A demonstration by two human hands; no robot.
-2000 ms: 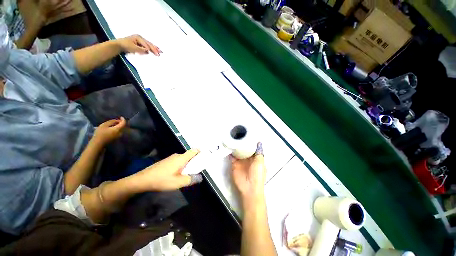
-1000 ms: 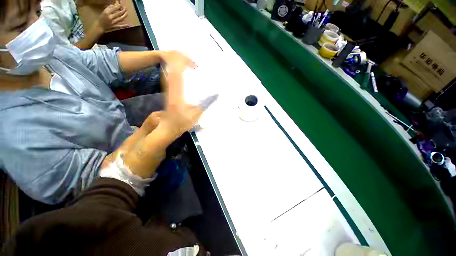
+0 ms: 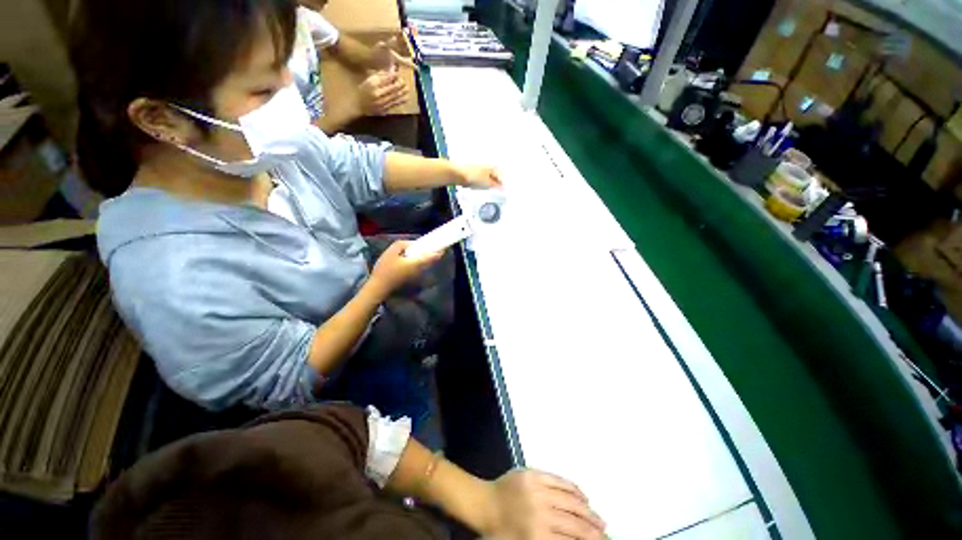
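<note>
My left hand [image 3: 540, 508] lies palm down over the near edge of the white worktop [image 3: 570, 369], at the bottom of the view. It is a little blurred, and nothing shows in it. My brown sleeve and white frilled cuff are behind it. My right hand is out of view. A white hair dryer [image 3: 448, 238] is in the hands of the person seated to my left. Its handle points towards that person and its round grey opening [image 3: 488, 212] faces up.
A masked person in light blue [image 3: 227, 285] sits close on my left, another person beyond. The green conveyor [image 3: 728, 306] runs along the worktop's far side. Past it is a shelf with tape rolls [image 3: 786, 200] and tools. Flat cardboard [image 3: 63, 369] is stacked at the left.
My view has swung left. My hands earlier held a dryer; a dryer then stood on the worktop, and the neighbour now holds one. My left hand has drawn back, and my right hand has left view.
</note>
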